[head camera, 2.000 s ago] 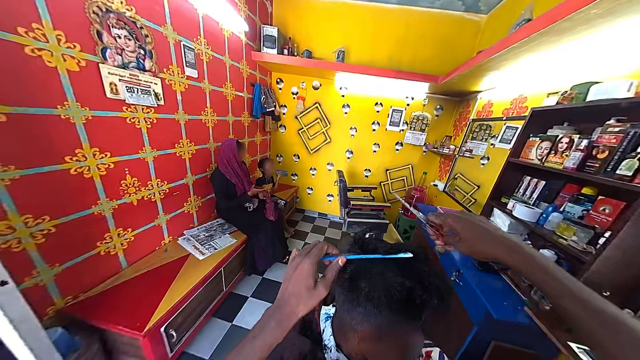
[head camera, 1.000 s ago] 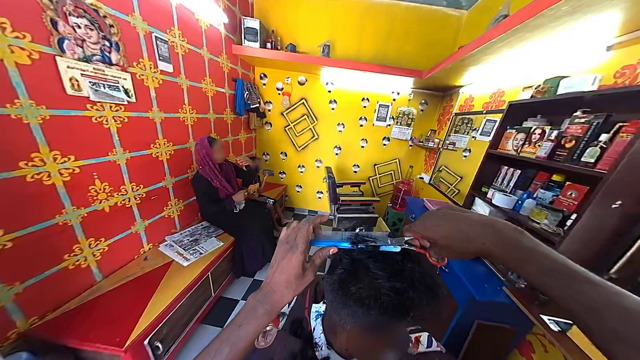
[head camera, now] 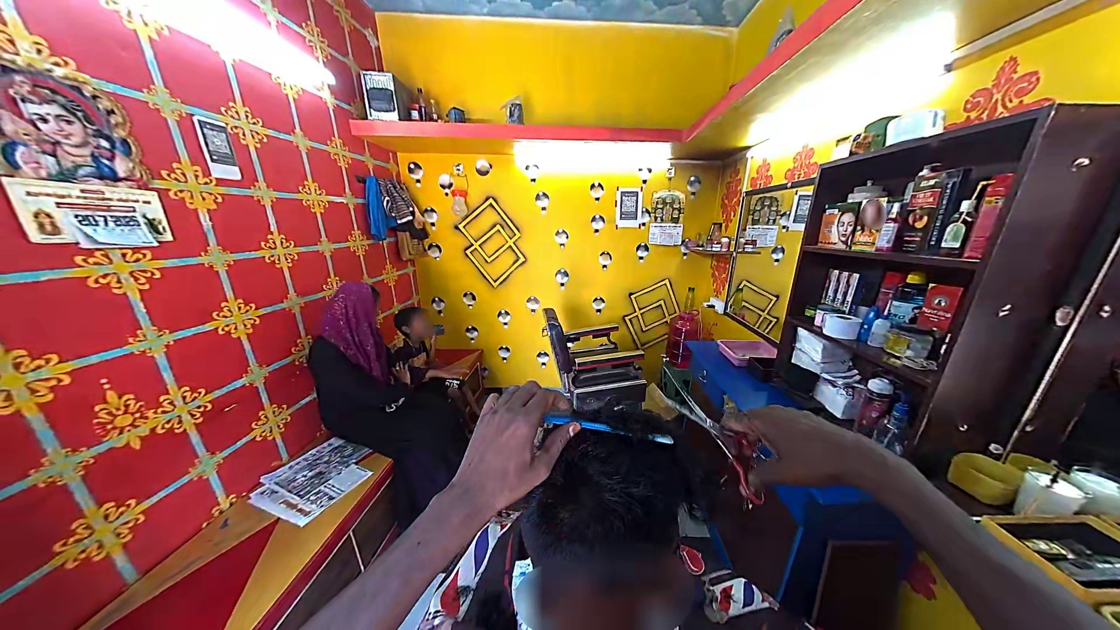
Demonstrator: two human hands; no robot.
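Note:
My left hand [head camera: 516, 442] pinches one end of a blue comb [head camera: 612, 428], which lies across the dark hair [head camera: 604, 499] on top of a seated person's head. Some hair stands up over the comb. To the right of the head, my right hand [head camera: 779, 446] holds scissors [head camera: 722, 429] by their red handles, the blades pointing up and left, apart from the comb. A patterned cape [head camera: 735, 595] covers the person's shoulders.
A wooden bench [head camera: 350, 507] with newspapers [head camera: 311, 481] runs along the left wall, where two people sit. An empty barber chair [head camera: 599, 359] stands behind the head. On the right are a blue counter [head camera: 744, 381], a dark shelf unit [head camera: 927, 372] with bottles and boxes, and a tray [head camera: 1063, 556].
One second ago the scissors were at the comb over the hair; now my right hand holds them off to the right. My left hand still holds the comb.

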